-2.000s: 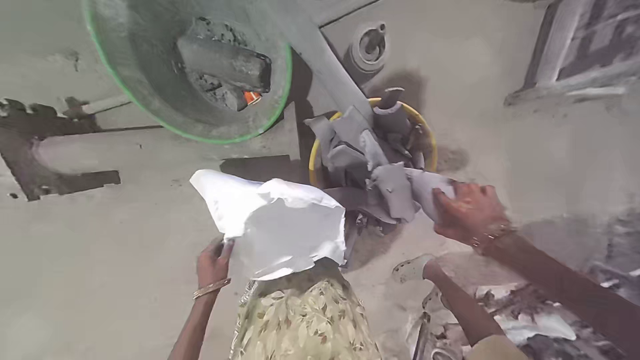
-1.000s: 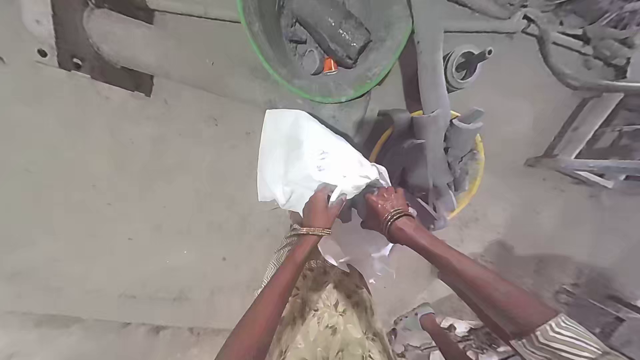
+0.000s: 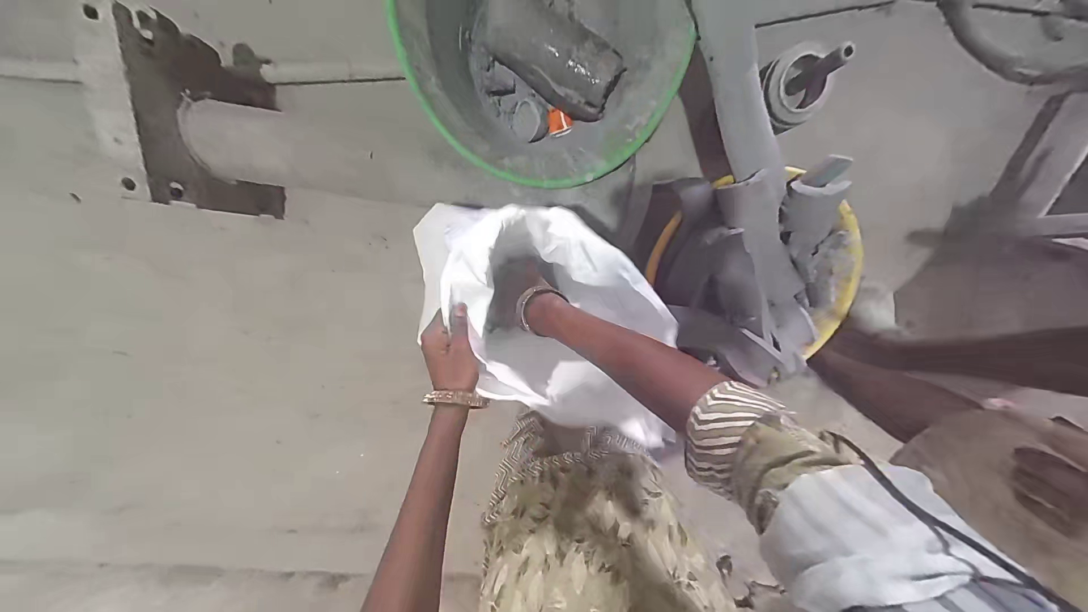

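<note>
A white bag (image 3: 595, 272), its mouth spread wide, is held in front of my body. My left hand (image 3: 450, 348) grips the left edge of its mouth, thumb on the inside. Inside the bag is my right hand (image 3: 523, 293), reaching in up to the bangle; its fingers are in shadow, so whether they hold anything is hidden. Just right of the bag stands a yellow-rimmed container (image 3: 850, 280) with grey, dusty scrap pieces in it.
A green-rimmed tub (image 3: 544, 180) beyond the bag holds a dark block and a small orange item (image 3: 559, 122). A grey metal bar (image 3: 739, 93) slants over the yellow-rimmed container. A round metal part (image 3: 795, 85) lies behind. Another person's limbs (image 3: 952, 357) are at right.
My right hand was at a grey piece by the yellow-rimmed container, then at the bag's edge, and is now inside the bag. The bag's mouth has opened wide. My left hand still holds the bag.
</note>
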